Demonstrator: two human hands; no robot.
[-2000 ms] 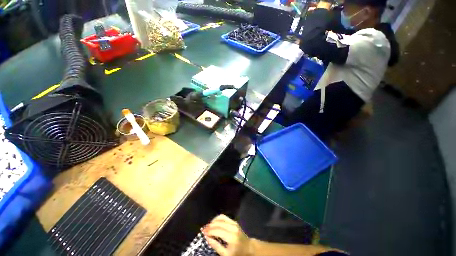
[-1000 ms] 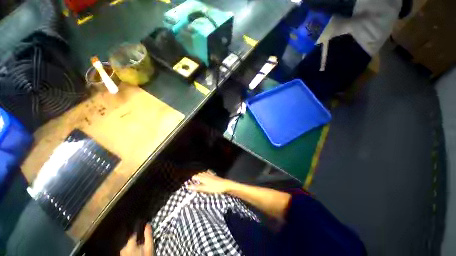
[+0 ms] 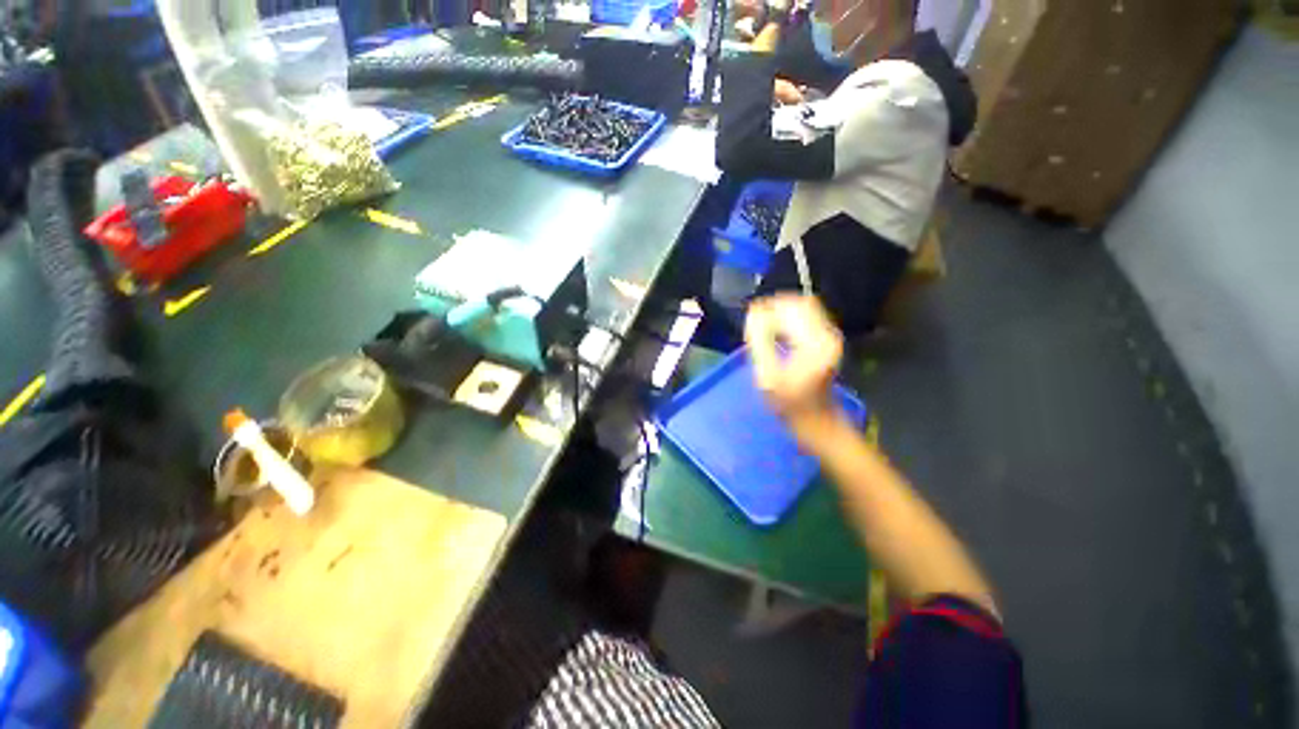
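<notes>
My right hand (image 3: 795, 349) is raised in front of the blue tray (image 3: 748, 449), fingers curled. It is blurred, and whether it holds anything cannot be told. My left hand is out of the picture. The black ribbed circuit board panel (image 3: 242, 691) lies on the tan board (image 3: 356, 570) at the bottom left, cut off by the lower edge. The checked cloth (image 3: 620, 691) shows on my lap.
A round pot with a pale stick (image 3: 271, 463) and a yellowish tin (image 3: 342, 413) stand behind the board. The soldering station (image 3: 492, 321) and sponge stand (image 3: 492, 386) are beyond. The black fume extractor (image 3: 114, 527) is left. A person (image 3: 869, 157) sits at the far right.
My right hand has left the checked cloth and risen to the right over the tray. My left hand, seen at the bottom a second ago, is gone from view. The camera view has shifted.
</notes>
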